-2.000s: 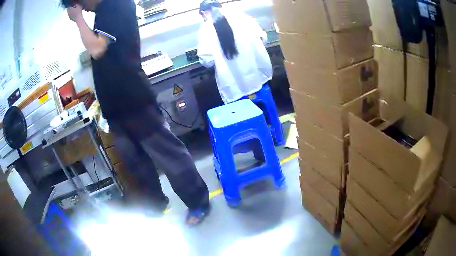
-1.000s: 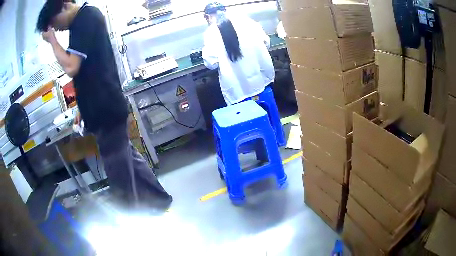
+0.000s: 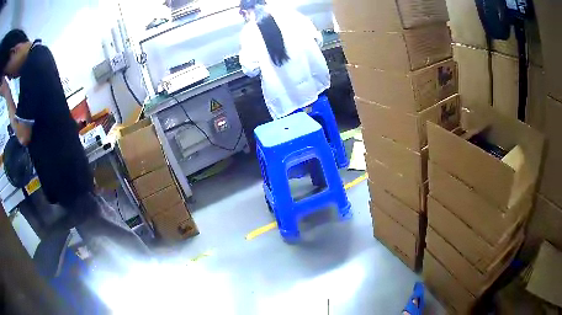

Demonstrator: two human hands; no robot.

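Neither of my hands is in view. Nearest in front, on the right, an open brown carton tops a stack of cartons, its flaps up and dark contents showing inside. A taller stack of closed brown cartons stands beside it. A blue plastic stool stands left of the stacks with nothing on its top. A small blue object shows low on the floor at the bottom edge; I cannot tell what it is.
A person in black is at the left. A person in white sits at a workbench on another blue stool. More cartons stand by the bench. Glare covers the floor at the bottom left.
The person in black has walked left, uncovering the cartons by the bench. The small blue object at the bottom shows more. The view has shifted slightly.
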